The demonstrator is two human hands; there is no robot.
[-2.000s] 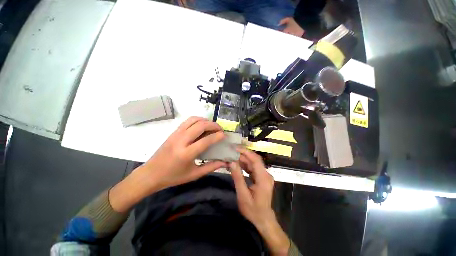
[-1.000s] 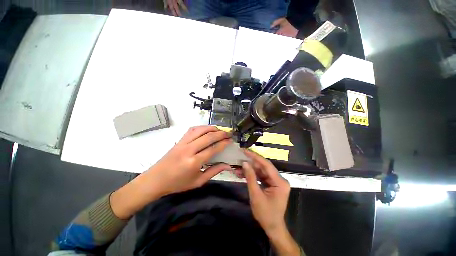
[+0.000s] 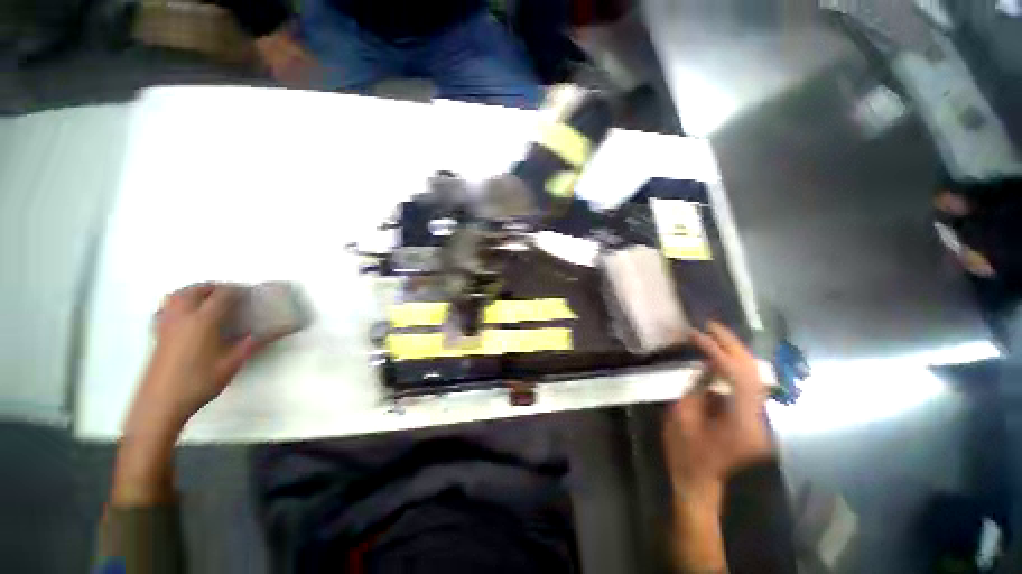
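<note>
The picture is blurred. My left hand (image 3: 200,350) is at the left stack (image 3: 271,308) of grey pieces on the white tabletop. Its fingers and thumb lie around the stack's left end; whether they grip a piece cannot be told. My right hand (image 3: 719,420) is at the table's front edge, fingers apart, a fingertip close to the front right corner of the right stack (image 3: 647,297) on the black machine bed. Contact there is unclear. The machine head (image 3: 465,269) stands between my hands, with no grey piece visible at it.
Yellow tape strips (image 3: 482,327) cross the bed. The machine arm (image 3: 572,146) slants away at the back. A warning label (image 3: 679,230) is right of the right stack. A blue fitting (image 3: 791,370) is at the right corner. A person in jeans (image 3: 420,56) is across the table.
My hands have parted from the machine head, the left moving to the left stack and the right to the right stack. The grey piece is gone from the head. The view has shifted.
</note>
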